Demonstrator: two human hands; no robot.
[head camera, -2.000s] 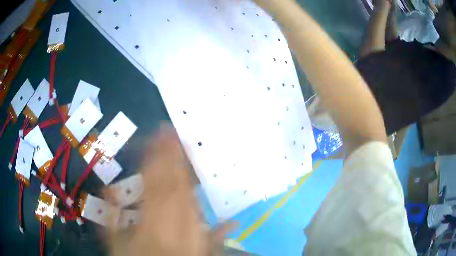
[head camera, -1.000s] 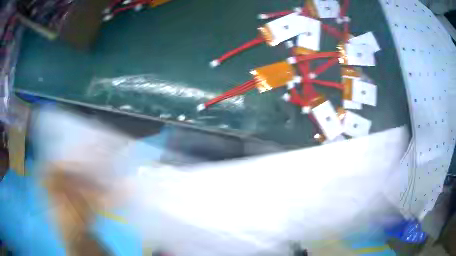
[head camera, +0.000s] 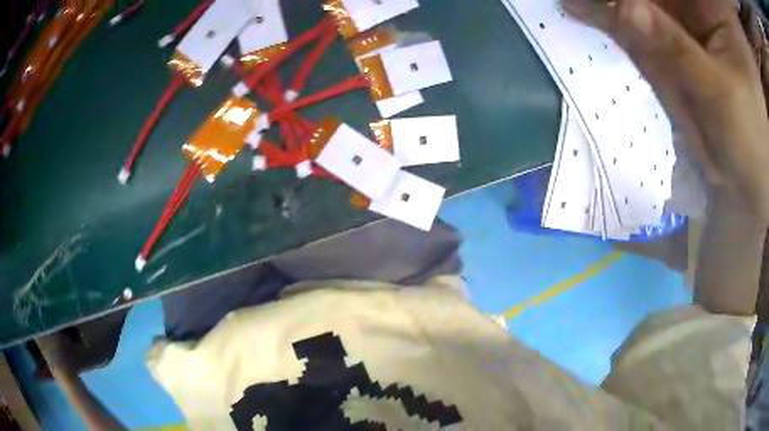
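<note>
An orange flexible circuit (head camera: 221, 139) with no label lies on the dark green bench mat, its red wires running down to a small white connector. Several labelled pieces with white faces (head camera: 357, 158) lie around and to its right, some overlapping, their red wires crossing in the middle. White label sheets (head camera: 620, 109) with small dark squares hang over the bench edge at the right. My right hand (head camera: 662, 38) is over their upper part, cut off by the top edge. Its fingertips and any hold are unclear. My left hand cannot be made out.
More orange pieces with red wires (head camera: 55, 63) lie at the upper left. The bench edge (head camera: 253, 272) slopes across the view above my lap and shirt. A blue bag (head camera: 527, 202) is behind the sheets. A forearm (head camera: 80, 396), whose is unclear, shows at the lower left.
The view has swung, so the pieces appear further left than a second ago. The large blurred white sheet and blurred hand at the lower left are gone from there. My right arm shows again.
</note>
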